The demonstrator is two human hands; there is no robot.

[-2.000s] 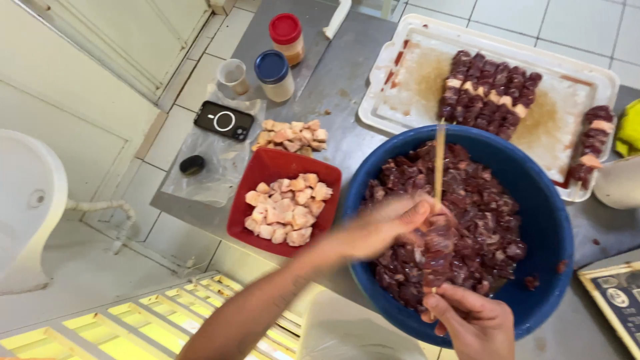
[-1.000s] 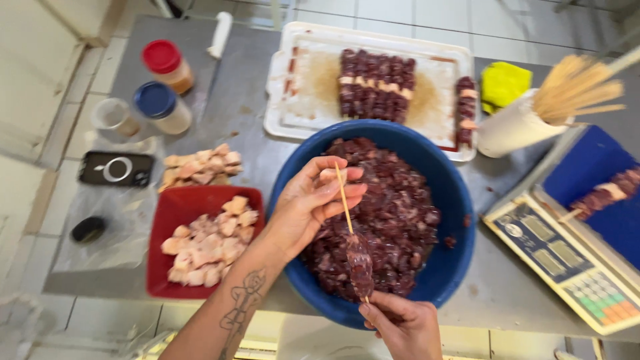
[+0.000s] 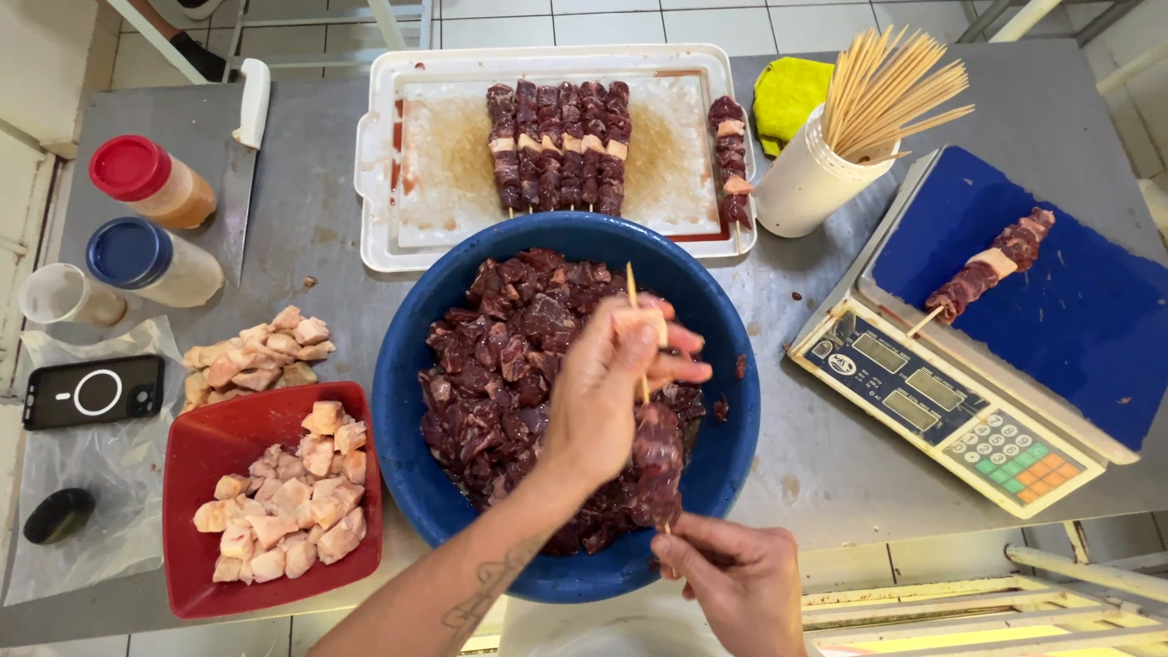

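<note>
My right hand (image 3: 744, 579) pinches the lower end of a bamboo skewer threaded with dark red meat chunks (image 3: 657, 465), over the right part of a blue basin (image 3: 401, 383) of cut meat. Around the skewer's upper part, my left hand (image 3: 607, 379) holds a pale piece of fat (image 3: 641, 321) against the stick, whose tip shows above it. To the left, a red bowl (image 3: 182, 511) holds pale cubes of fat, with more pale pieces (image 3: 260, 351) heaped behind it. Several finished skewers (image 3: 558, 146) lie side by side on a white tray (image 3: 388, 182).
A digital scale (image 3: 949, 392) bearing one skewer (image 3: 990, 265) and a white container (image 3: 798, 187) of bamboo skewers stand right, near a yellow cloth (image 3: 789, 96). At left are a knife (image 3: 246, 164), a red-lidded jar (image 3: 151, 182), a blue-lidded jar (image 3: 155, 262), a cup (image 3: 73, 295) and a phone (image 3: 94, 392).
A pale piece of fat now shows in my left hand at the stick; one second ago none was visible there. My right hand still holds the lower end. The view has shifted.
</note>
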